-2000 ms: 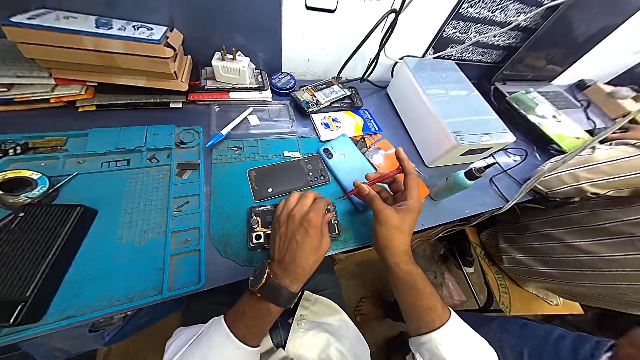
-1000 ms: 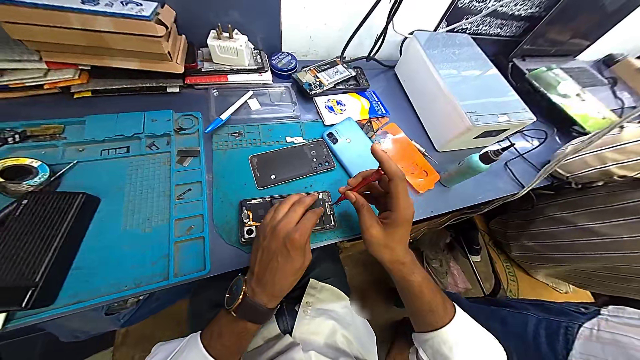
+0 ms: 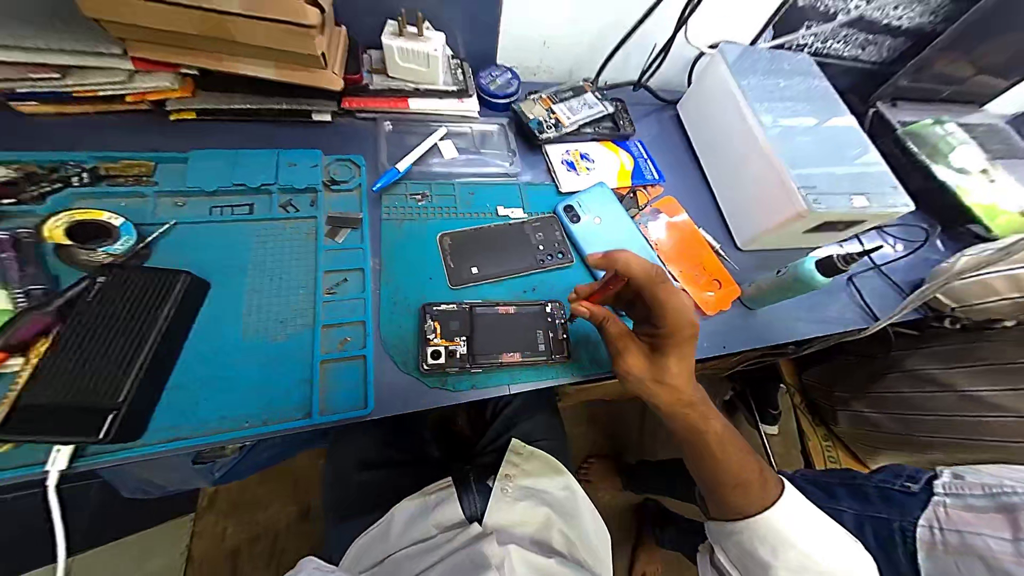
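Observation:
My right hand (image 3: 644,324) grips a small screwdriver with a red handle (image 3: 602,290) at the right end of an opened smartphone (image 3: 516,336). That phone lies on a teal repair mat (image 3: 408,280), its camera module and orange flex cable showing at the left end. My left hand is out of view. Just behind the opened phone rests a dark phone back cover (image 3: 504,250). A light blue phone (image 3: 612,224), partly hidden by my right hand, lies beside the cover.
Orange phone case (image 3: 690,254), spray bottle (image 3: 788,280) and white box (image 3: 792,144) stand or lie to the right. At left are a larger blue mat (image 3: 216,352), solder spool (image 3: 90,234) and black ribbed device (image 3: 120,352). A marker (image 3: 410,158) lies behind; a person sits at right.
My left hand has let go of the opened phone and left the view. My right hand, still holding the screwdriver, stays at the phone's right end.

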